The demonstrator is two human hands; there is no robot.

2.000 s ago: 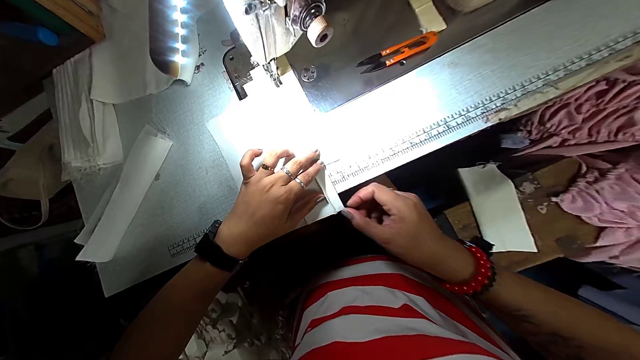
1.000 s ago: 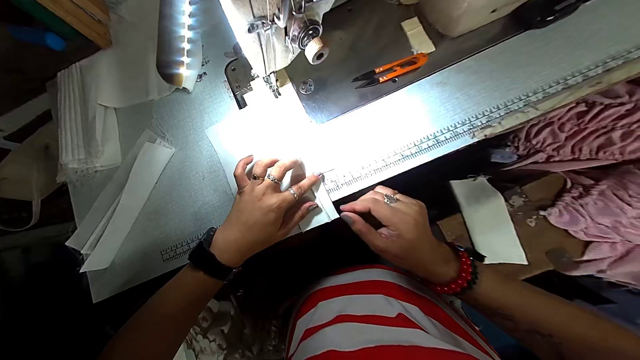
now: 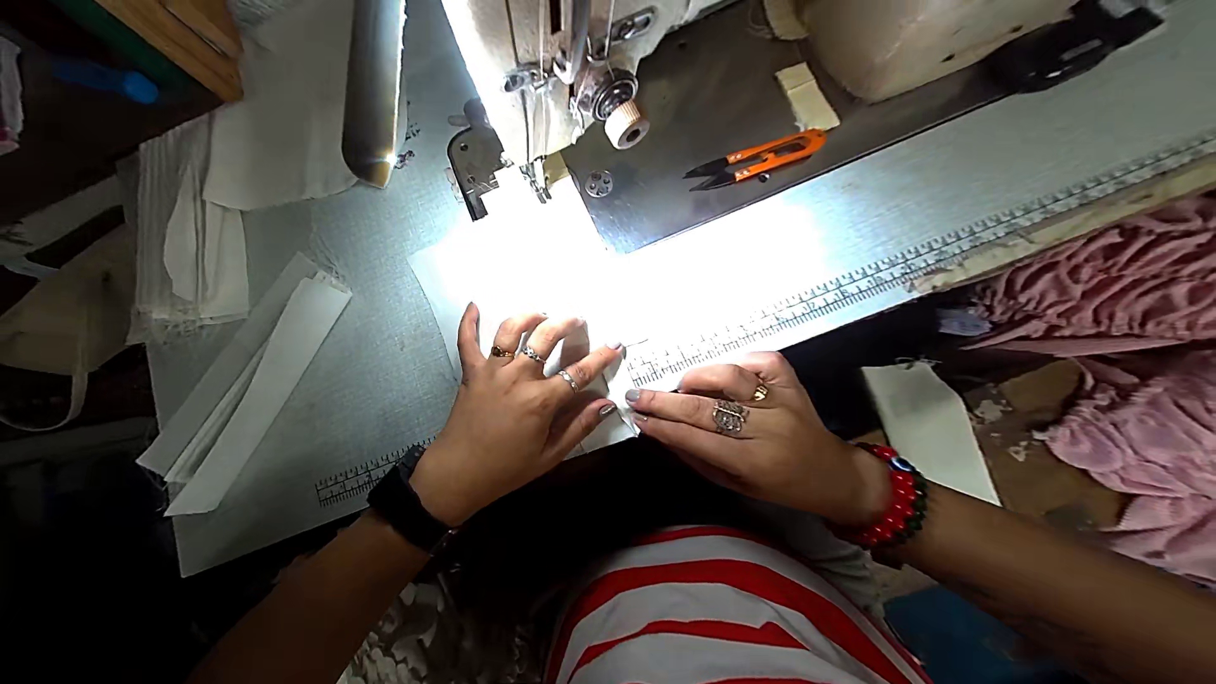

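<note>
A white fabric piece [image 3: 513, 275] lies on the table below the presser foot [image 3: 539, 180] of a sewing machine [image 3: 570, 57], washed out by bright light. My left hand [image 3: 522, 408] presses flat on it with fingers spread, its thumb and index finger near the right edge. My right hand [image 3: 750, 418] touches the fabric's near right corner with its extended fingertips, close to the left thumb. Whether the right fingers pinch the cloth cannot be told. A printed measuring scale [image 3: 760, 328] runs along the table edge beside the right hand.
Orange thread snips [image 3: 760, 159] lie on the machine bed, right of the needle. White fabric strips [image 3: 256, 389] and a stacked cloth bundle [image 3: 190, 237] are at left. Pink gathered fabric [image 3: 1130, 437] and a white piece [image 3: 926, 427] lie at right, below table level.
My right hand has moved up and left to the fabric's corner, and its fingers have straightened from a curled pose. My left hand stays on the fabric.
</note>
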